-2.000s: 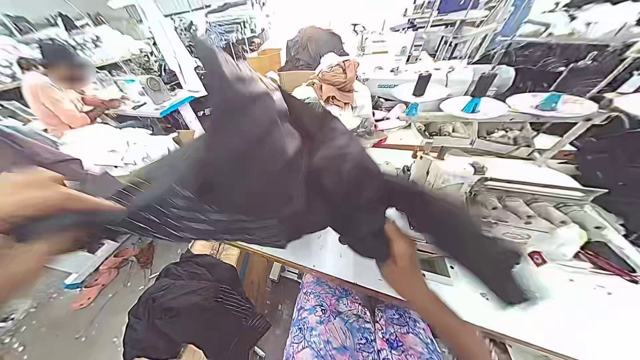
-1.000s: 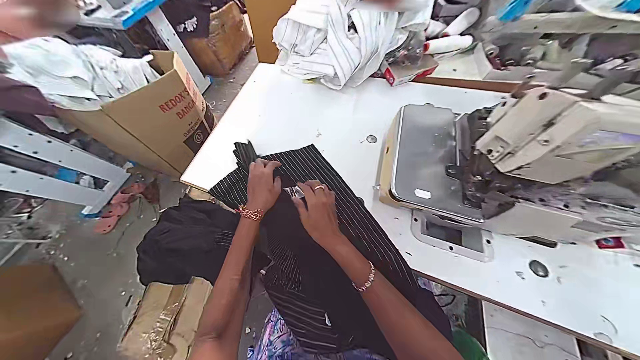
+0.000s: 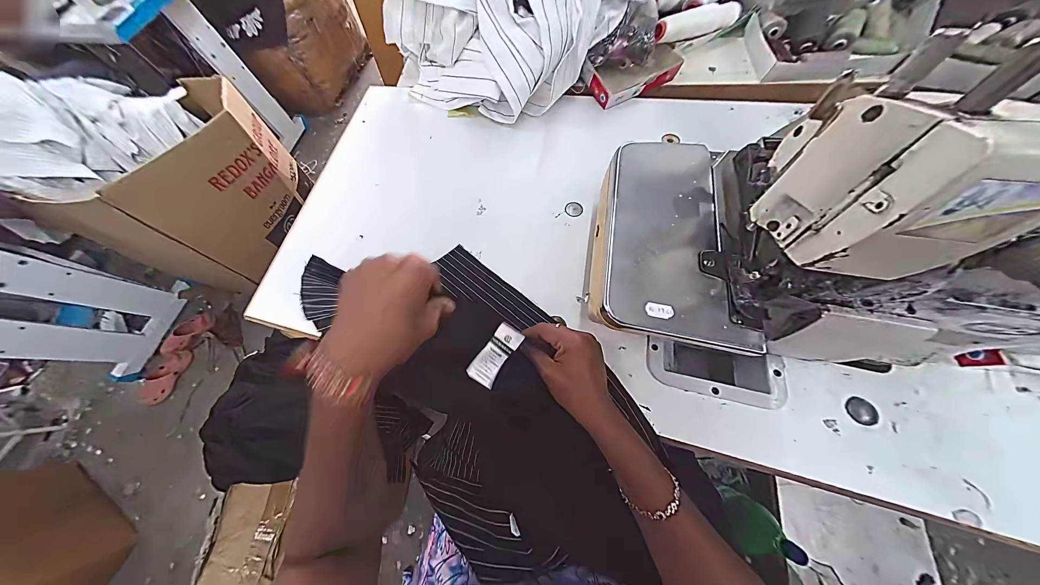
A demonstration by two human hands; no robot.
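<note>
A black garment with thin white stripes [image 3: 504, 422] lies over the front edge of the white sewing table [image 3: 422, 179] and hangs down to the lap. A white care label [image 3: 495, 355] shows on its dark inner side. My left hand [image 3: 390, 309], somewhat blurred, has its fingers curled over the cloth near the striped piece at the table corner. To the right of the label, my right hand [image 3: 569, 361] pinches the garment between thumb and fingers.
An overlock sewing machine [image 3: 877, 187] with a flat metal cover plate stands on the right. Striped white cloth [image 3: 520, 49] and a small red-and-white box [image 3: 638, 77] lie at the back. To the left are a cardboard box [image 3: 179, 187] of white cloth and a black cloth heap [image 3: 256, 414].
Two seconds ago the garment was held up, spread between both hands; one second ago it lay on the table under them. Since then the care label has come into full view. The view has tilted down.
</note>
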